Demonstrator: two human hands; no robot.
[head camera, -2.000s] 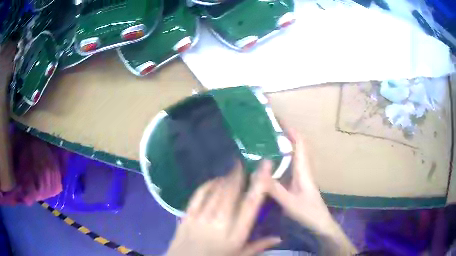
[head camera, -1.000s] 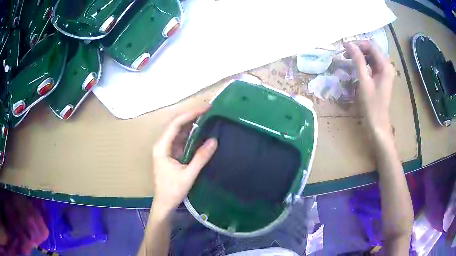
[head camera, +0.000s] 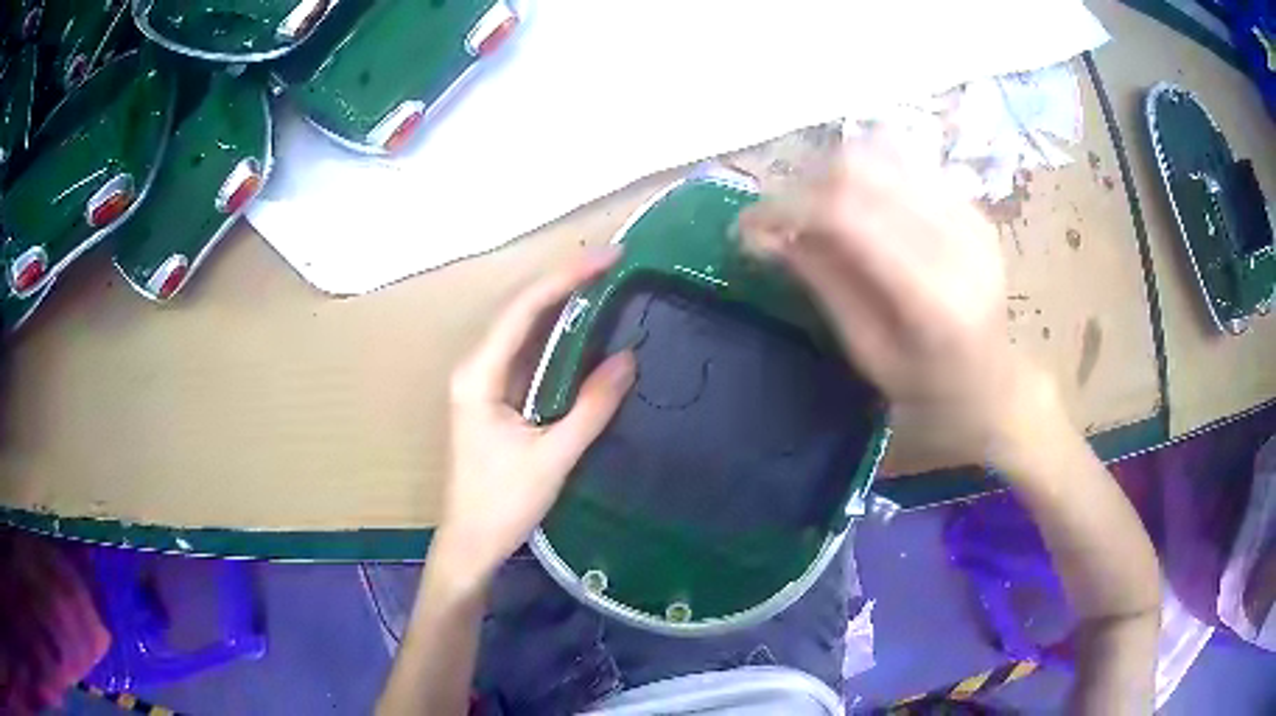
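Observation:
A green car body shell (head camera: 700, 434) with a silver-white rim and dark recess lies at the bench's front edge, its lower end past the edge. My left hand (head camera: 525, 420) grips its left rim, thumb over the dark recess. My right hand (head camera: 896, 280) is blurred above the far end of the shell, fingertips bunched close to the green deck. Whether it holds something thin cannot be made out. It hides the right part of the deck.
Several green bodies with red and white lights (head camera: 196, 182) lie at far left. A white sheet (head camera: 560, 126) covers the back. Crumpled clear film (head camera: 1022, 126) lies beyond my right hand. Another green body (head camera: 1215, 210) lies at right. Blue stools (head camera: 182, 616) stand below.
My right hand has come from the dish and film back over the shell's far end. My left hand, first seen in front of the shell, now grips its left rim. The shell has turned.

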